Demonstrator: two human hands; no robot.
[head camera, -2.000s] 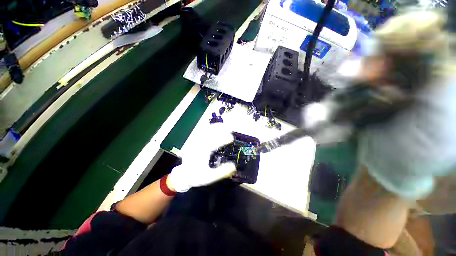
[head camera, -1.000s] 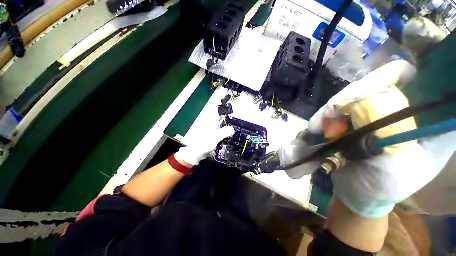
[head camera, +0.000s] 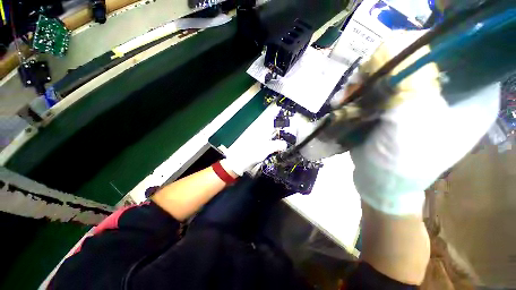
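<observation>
A black housing shell (head camera: 300, 179) with small wired parts and yellow wires inside lies on the white sheet (head camera: 331, 207). My left hand (head camera: 254, 152), white-gloved with a red band at the wrist, holds the shell at its left side. My right hand (head camera: 404, 136), white-gloved and large in view, grips the power screwdriver (head camera: 345, 129). Its thin bit reaches down to the shell's upper left part, close to my left fingertips. A dark cord and a blue hose run from the screwdriver to the upper right. My right fingers are partly blurred.
Small wired parts (head camera: 282, 118) lie along the sheet's far edge. A black socket unit (head camera: 287, 50) stands beyond on a foam sheet (head camera: 311, 79). The green conveyor belt (head camera: 141, 107) runs at left. A circuit board (head camera: 51, 35) hangs at upper left. A white-and-blue machine (head camera: 359, 37) stands beyond.
The view has shifted. The bit has moved from the shell's near right corner to its upper left part. The shell has turned, and my left hand still holds it.
</observation>
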